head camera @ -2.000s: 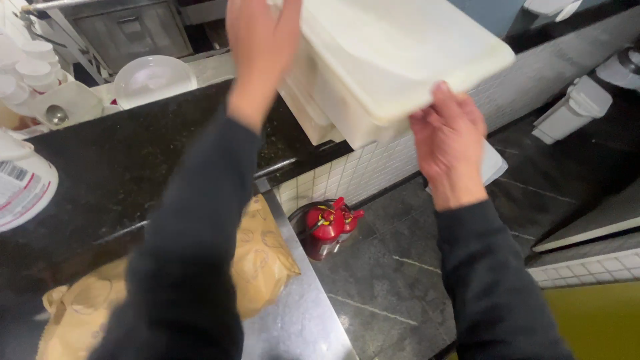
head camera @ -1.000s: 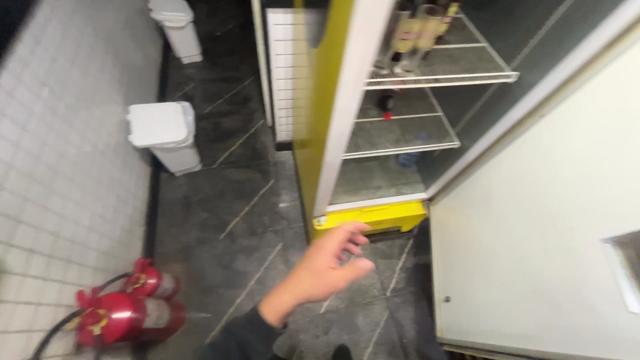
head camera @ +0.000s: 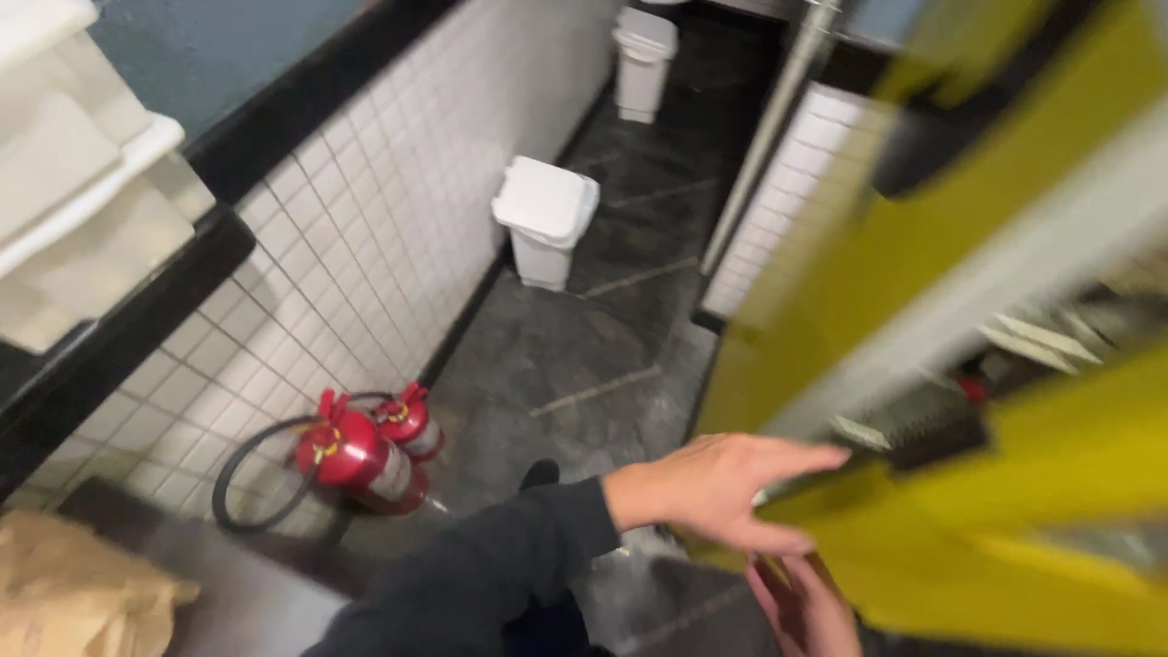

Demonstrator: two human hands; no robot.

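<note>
A yellow upright cooler (head camera: 794, 301) stands at the right, its yellow-framed door (head camera: 1031, 484) at a narrow angle to the body, with shelving dimly visible through the gap. My left hand (head camera: 721, 493) reaches from the dark sleeve to the door's near edge, fingers spread and holding nothing. Just below it, partly hidden by my left thumb, my right hand (head camera: 808, 607) is close to the door frame; whether it touches or grips the door cannot be told. The image is blurred here.
Two red fire extinguishers (head camera: 360, 456) stand by the tiled wall (head camera: 365, 210). White lidded bins (head camera: 547, 219) line the dark floor beyond. Stacked white plastic containers (head camera: 82, 192) sit on the black ledge at upper left. A brown paper bag (head camera: 82, 589) lies at lower left.
Two seconds ago both hands held a white plastic container; they have let it go. The cooler door has swung from wide open to nearly closed. The view has turned considerably.
</note>
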